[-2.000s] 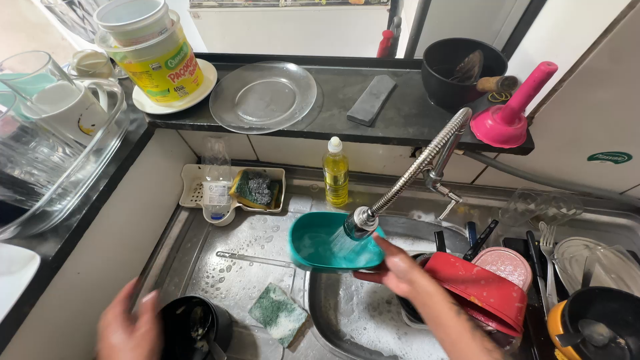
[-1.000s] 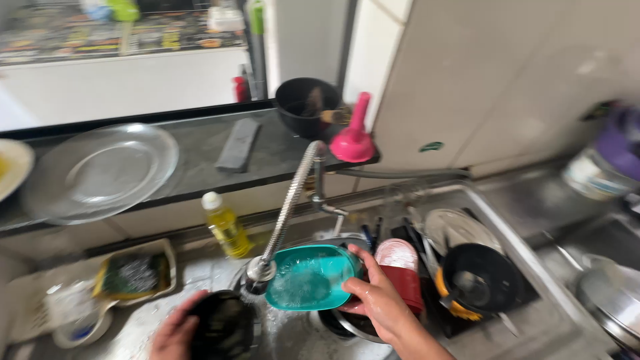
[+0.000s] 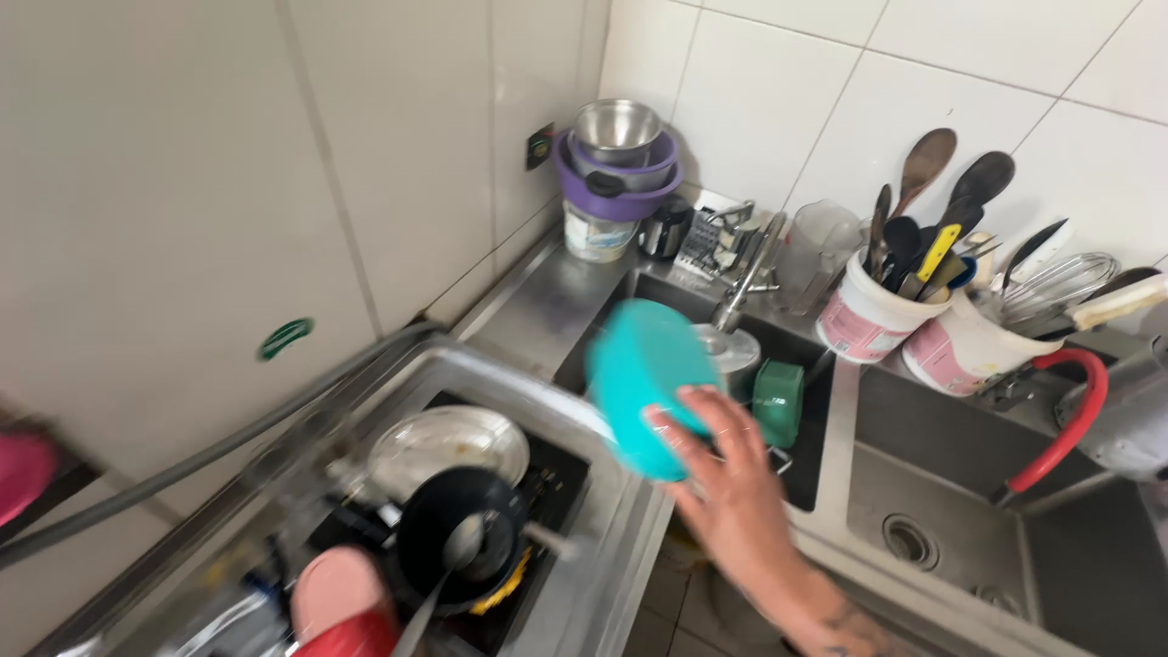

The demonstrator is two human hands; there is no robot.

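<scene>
My right hand (image 3: pixel 730 474) grips a teal plastic container (image 3: pixel 643 383), which is blurred and tilted, its outer side toward the camera. It is held over the near edge of a dark sink basin, in front of a metal pot (image 3: pixel 735 351) and a green container (image 3: pixel 778 401) in that basin. My left hand is out of view. Lower left, a black pot (image 3: pixel 461 534) with a metal spoon stands near a clear glass plate (image 3: pixel 447 447), a pink oval item (image 3: pixel 338 589) and a red item (image 3: pixel 351 639).
Two white buckets (image 3: pixel 876 315) (image 3: pixel 972 351) of utensils stand behind the sinks. Stacked bowls (image 3: pixel 616 173), a box grater (image 3: pixel 703 242) and a clear pitcher (image 3: pixel 815 255) line the back. A red hose (image 3: pixel 1081 420) curves over the right basin (image 3: pixel 922 484). A grey hose (image 3: pixel 237 429) runs along the left wall.
The view has swung far right. My right hand has carried the teal container from beneath the spring faucet toward the other sinks, tipping it. My left hand has left the view.
</scene>
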